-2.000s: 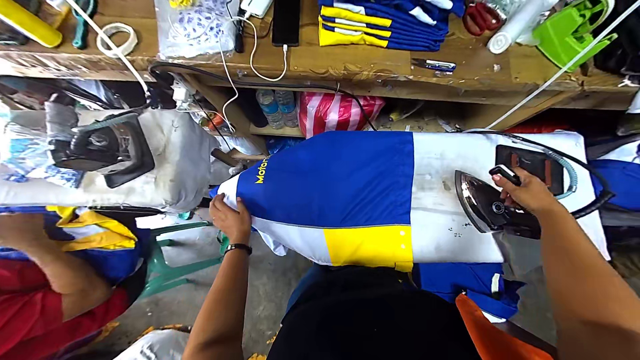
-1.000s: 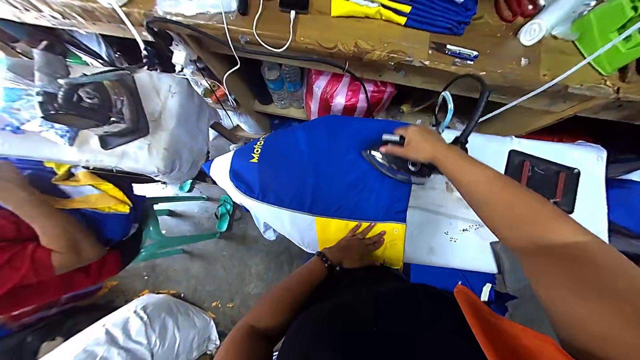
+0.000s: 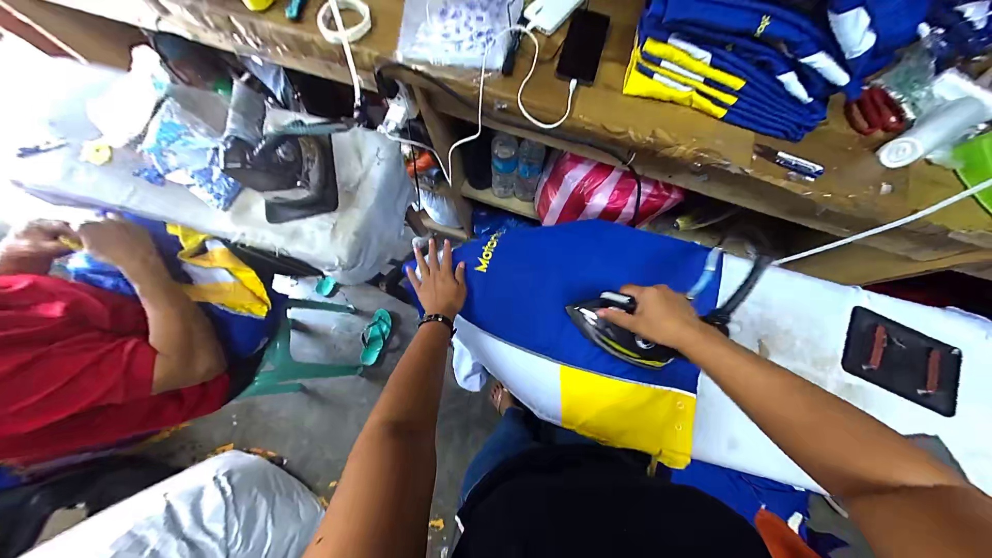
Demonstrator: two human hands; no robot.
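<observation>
A blue, white and yellow garment (image 3: 535, 302) with yellow lettering lies spread over the narrow end of a white-covered ironing board (image 3: 783, 325). My right hand (image 3: 659, 314) grips the handle of an electric iron (image 3: 620, 333), whose soleplate rests on the blue cloth above the yellow panel. My left hand (image 3: 439, 279) lies with fingers spread on the garment's far left end, beside the lettering, and holds nothing. A black iron rest (image 3: 901, 360) with two reddish strips sits on the board to the right. The iron's cord rises behind my right wrist.
Folded blue and yellow garments (image 3: 721, 70), a phone (image 3: 583, 46) and a pen (image 3: 798, 163) are on the wooden table (image 3: 697, 163). Another iron (image 3: 298, 167) stands on a padded board at left. A person in a red shirt (image 3: 77, 356) handles cloth near a green plastic chair (image 3: 271, 356).
The iron has gone from its rest onto the blue cloth, in my right hand. My left hand has moved from the yellow panel, where it lay one second ago, to the garment's left end.
</observation>
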